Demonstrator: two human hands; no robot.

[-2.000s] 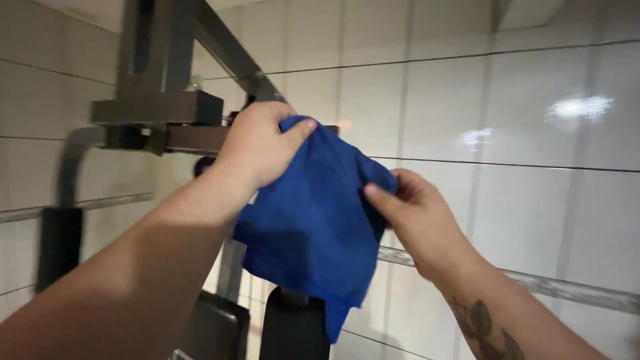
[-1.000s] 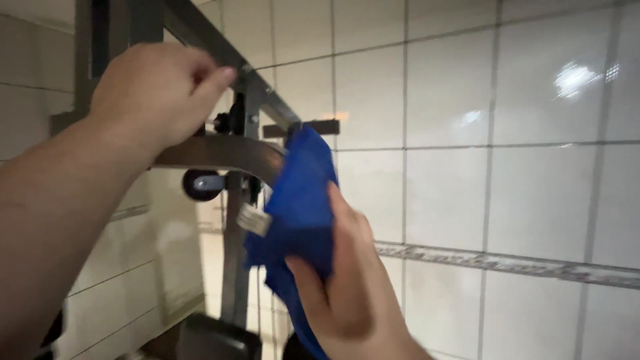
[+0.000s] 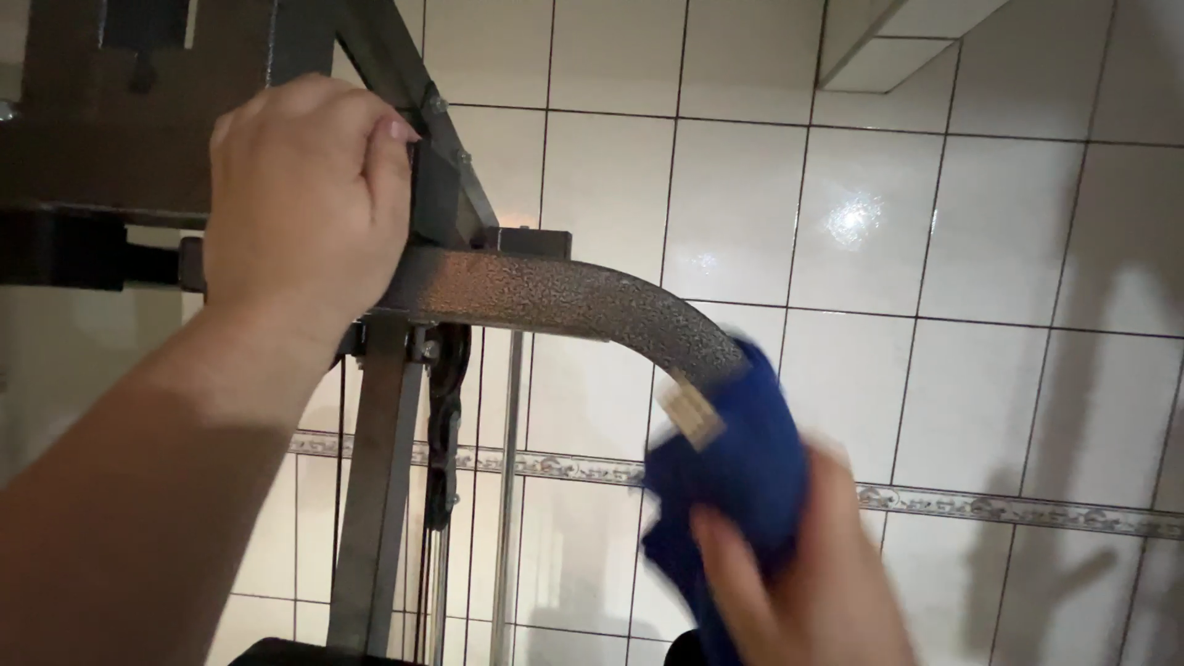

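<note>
A blue cloth point(image 3: 740, 453) with a pale tag is wrapped around the lower, curved end of a grey metal arm point(image 3: 555, 291) on a home gym machine. My right hand point(image 3: 805, 573), blurred, grips the cloth around that arm at the lower right. At the upper left my left hand point(image 3: 310, 199) rests with curled fingers against the machine's dark frame point(image 3: 111, 139), where the curved arm begins; its fingertips are mostly hidden, so whether it grips the frame does not show.
Below the arm are an upright post point(image 3: 370, 490), black pulley brackets point(image 3: 446, 425), cables and a chrome guide rod point(image 3: 509, 490). A white tiled wall point(image 3: 740, 203) with a patterned border stands behind. A dark pad point(image 3: 314, 653) shows at the bottom edge.
Two seconds ago both hands held the cloth spread out. My left hand has let go of it and is now at the frame; my right hand has brought the cloth around the curved arm.
</note>
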